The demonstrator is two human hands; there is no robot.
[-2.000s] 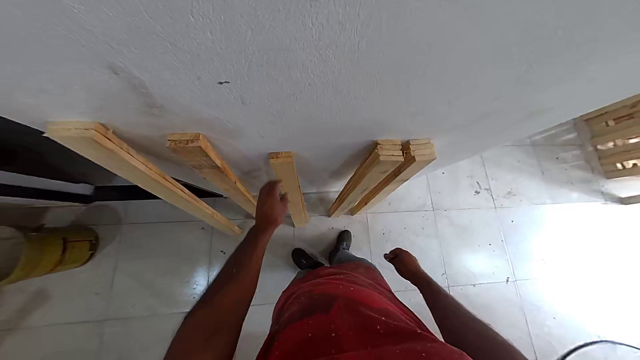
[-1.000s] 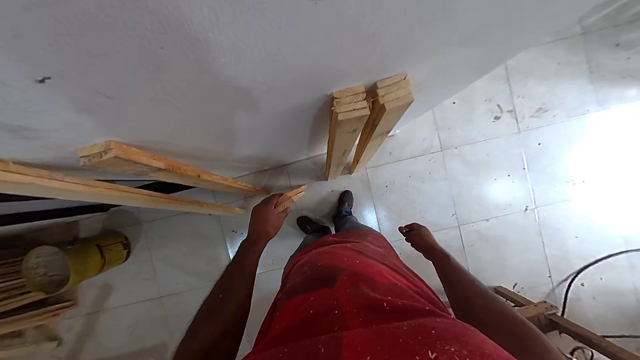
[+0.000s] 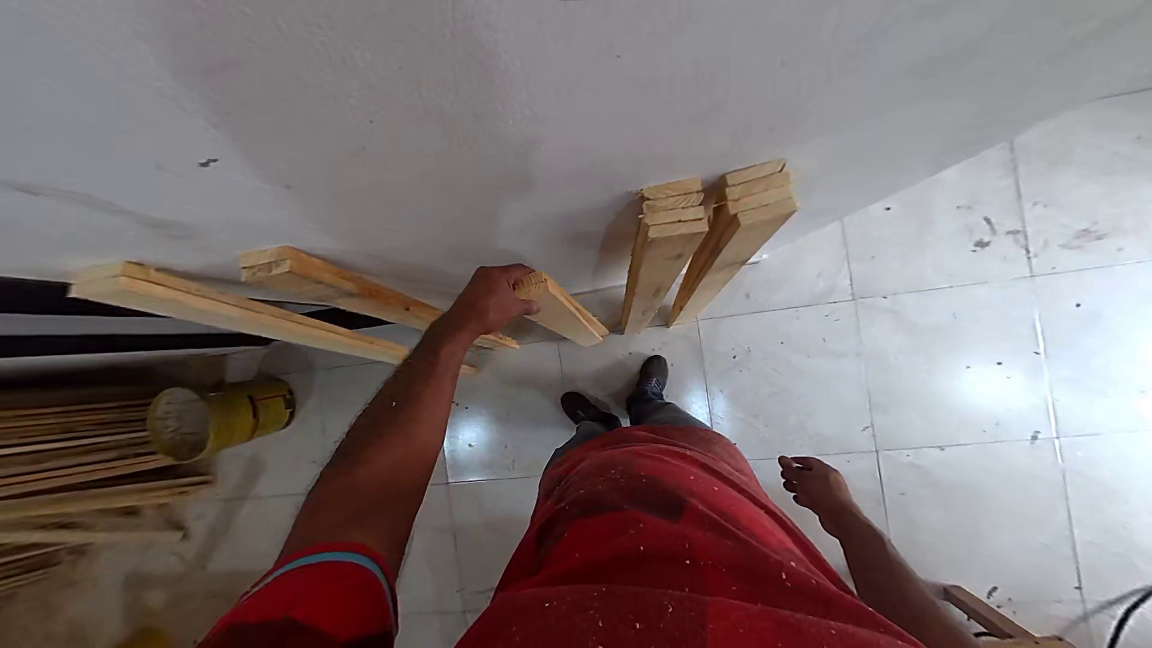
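My left hand (image 3: 495, 299) grips the upper end of a short stack of wooden boards (image 3: 569, 313), which leans near the wall in front of my feet. To its left, a wooden board (image 3: 360, 292) and a longer pair of boards (image 3: 234, 310) lean on the wall. On the right stand two bundles of boards, one (image 3: 661, 261) close beside the other (image 3: 740, 238), their sawn ends up against the wall. My right hand (image 3: 814, 486) hangs over the floor at my right side, fingers loosely curled, with nothing seen in it.
A yellow bucket (image 3: 256, 409) lies at the left, beside a pile of thin wooden strips (image 3: 81, 459). Pale tiles (image 3: 783, 369) cover the floor. At the lower right are a wooden piece (image 3: 985, 612) and a black cable (image 3: 1129, 616).
The view has shifted. My left hand, near the short boards two seconds ago, now grips their upper end. My right hand stays low at my side.
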